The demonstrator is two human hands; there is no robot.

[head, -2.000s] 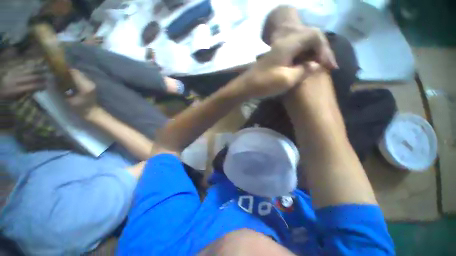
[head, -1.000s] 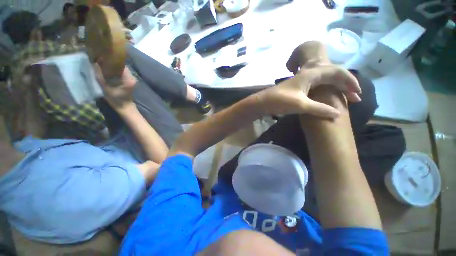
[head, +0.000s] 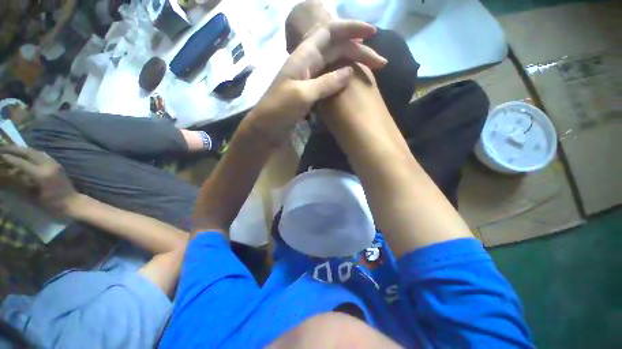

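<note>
My left hand (head: 317, 67) lies over my right wrist, with its fingers stretched and apart and its thumb along the forearm (head: 372, 129). My right hand (head: 305, 22) is bent down beyond the left one; its fingers are mostly hidden, so I cannot tell their pose. Both hands are bare. A translucent white round tub (head: 327, 213) sits tilted on my lap against the blue shirt, between my arms, touched by neither hand.
A white table (head: 266, 31) ahead bears a dark blue case (head: 200, 45), a brown disc (head: 153, 73) and small items. A lidded round tub (head: 516, 138) sits on cardboard (head: 532, 211) at right. A person's hand (head: 42, 178) and grey-trousered legs (head: 102, 146) are at left.
The view has shifted, so the scene sits further left and higher. My left hand's fingers are straighter over the right wrist. The neighbour's round yellow-brown piece no longer shows.
</note>
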